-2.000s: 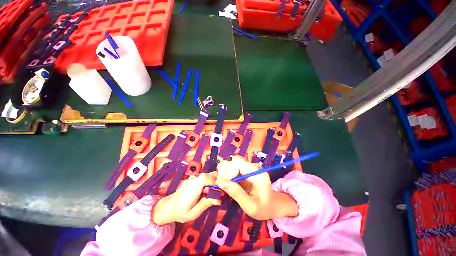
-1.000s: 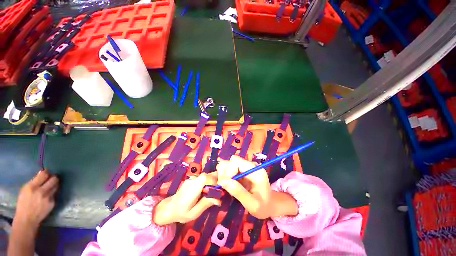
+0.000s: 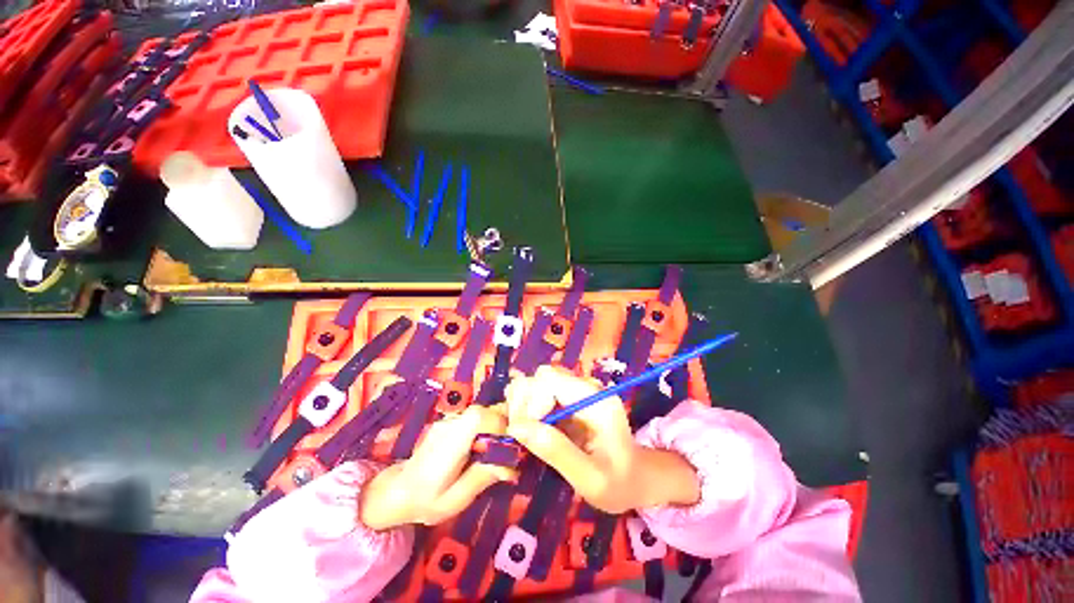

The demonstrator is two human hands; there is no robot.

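Observation:
My left hand (image 3: 438, 474) is shut on a small dark wristwatch (image 3: 501, 450), mostly hidden by the fingers. My right hand (image 3: 585, 442) is shut on a slim blue stick (image 3: 660, 371), whose lower end is at the watch between the two hands; its free end points up to the right. Both hands are bare, close together, above the orange-red watch tray (image 3: 309, 316). Several watches with dark straps lie slanted in the tray, among them one with a pale case (image 3: 322, 403).
Beyond the tray are a white cup (image 3: 309, 171) with blue sticks, a white bottle (image 3: 214, 203), loose blue sticks (image 3: 437, 204) and a shiny metal piece (image 3: 484, 245). An empty red tray (image 3: 353, 59) lies at the back. A metal post (image 3: 872, 230) and blue shelving (image 3: 942, 259) stand at right.
Another person's hand, seen at the left a second ago with a dark strap, has gone from there; a blurred shape shows at the lower left edge. My hands have barely moved; the stick's angle has shifted slightly.

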